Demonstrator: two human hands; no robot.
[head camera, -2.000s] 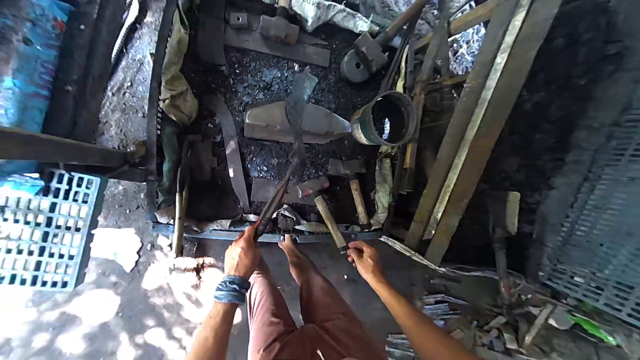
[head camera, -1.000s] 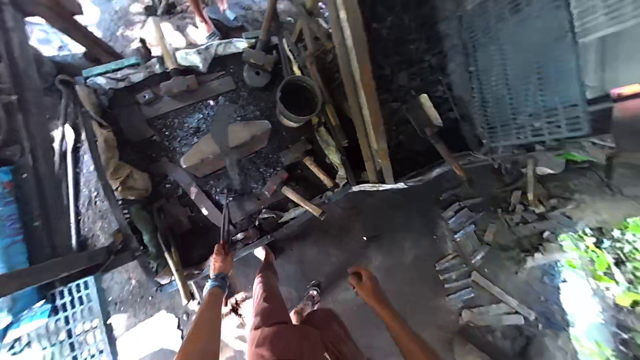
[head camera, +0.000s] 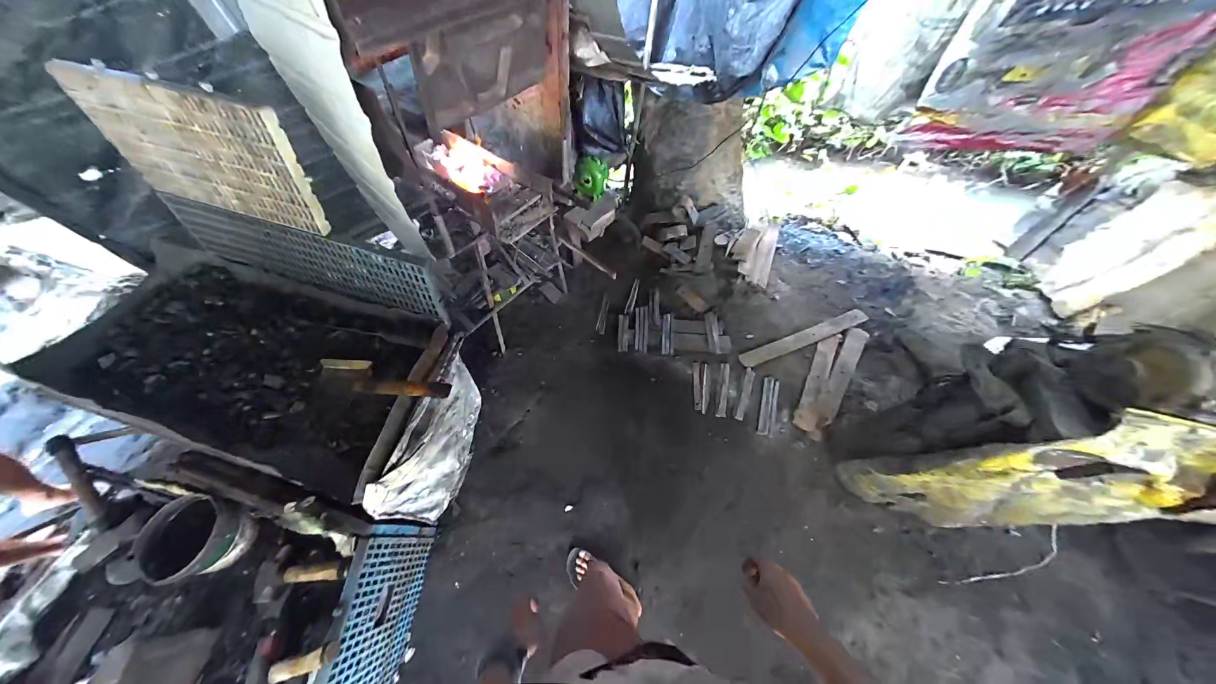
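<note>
My left hand (head camera: 524, 622) is low in the view beside my leg, blurred and partly cut off by shadow; whether it holds anything cannot be made out. Over the dark ground at the lower right, my right hand (head camera: 777, 597) hangs with its fingers curled together and nothing visible in it. Ahead of both hands, several short metal strips (head camera: 722, 389) lie in rows on the ground, with flat wooden boards (head camera: 826, 380) beside them. Farther ahead, a fire (head camera: 467, 166) burns on a raised stand.
On the left is a charcoal bin (head camera: 218, 370) with a wooden-handled tool (head camera: 408, 389) on it. A metal bucket (head camera: 176, 540), hammers and a blue plastic crate (head camera: 380, 598) are at the lower left, near another person's hands. A yellow sack (head camera: 1007, 475) lies at right.
The view has swung far to the right, away from the tool bench. The tongs seen earlier in my left hand are out of sight. My right hand remains away from the hammer handle it was near.
</note>
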